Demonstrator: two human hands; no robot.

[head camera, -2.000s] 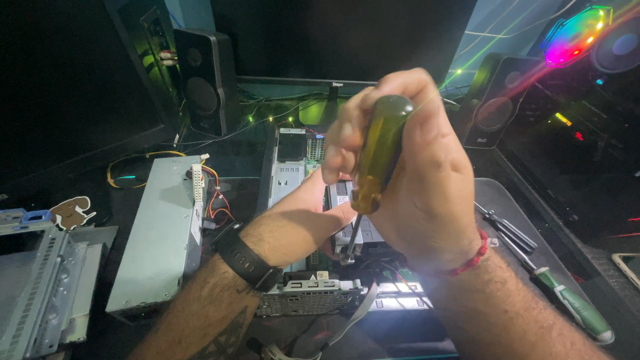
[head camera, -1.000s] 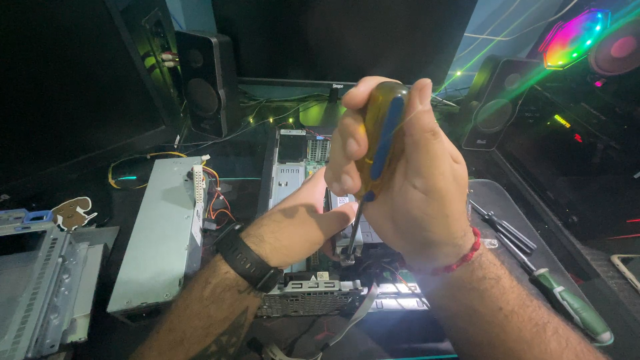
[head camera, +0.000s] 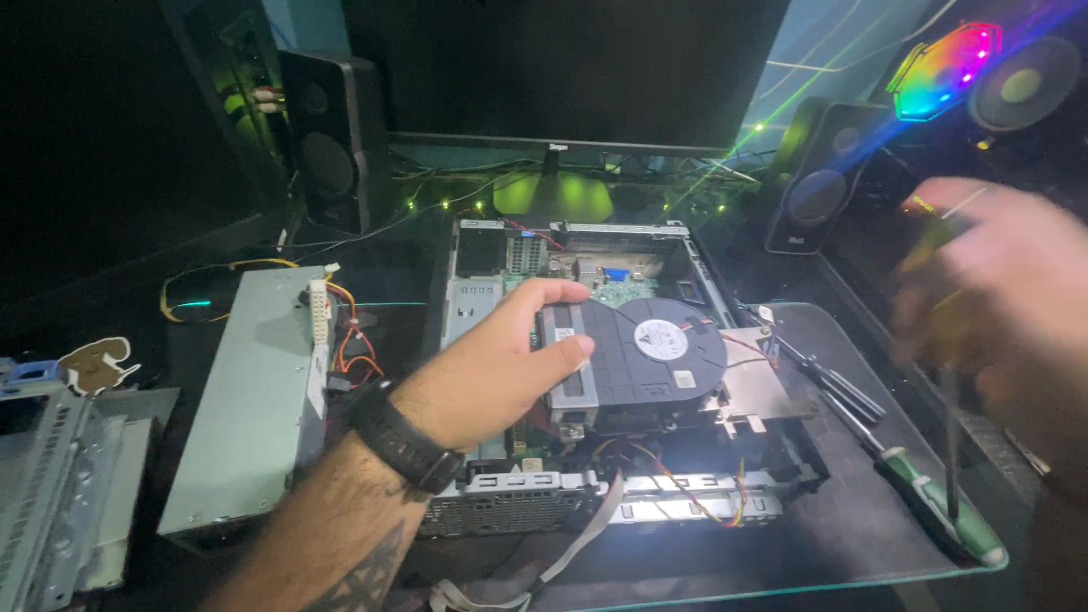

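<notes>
My left hand [head camera: 527,348] holds the left end of a black blower fan and heatsink assembly [head camera: 629,357], thumb on top and fingers at the back edge. The assembly sits over the open computer chassis [head camera: 463,331], above its green motherboard [head camera: 625,294]. At the right, my right hand [head camera: 994,280], blurred, grips a screwdriver [head camera: 951,433] by its yellow translucent handle, its shaft pointing down, away from the chassis. Thin colored wires [head camera: 680,493] cross the front of the chassis, and a grey ribbon cable [head camera: 586,540] hangs from it.
A metal power supply [head camera: 246,399] with wires lies left of the chassis, metal drive parts [head camera: 51,476] beyond it. Right, a green-handled screwdriver [head camera: 935,501] and another tool [head camera: 837,387] lie on a dark mat [head camera: 816,535]. Speakers [head camera: 327,144] and a monitor [head camera: 561,68] stand behind.
My right hand has moved right with the screwdriver, away from the chassis. The fan assembly, largely hidden behind my hands before, now shows with my left hand on it.
</notes>
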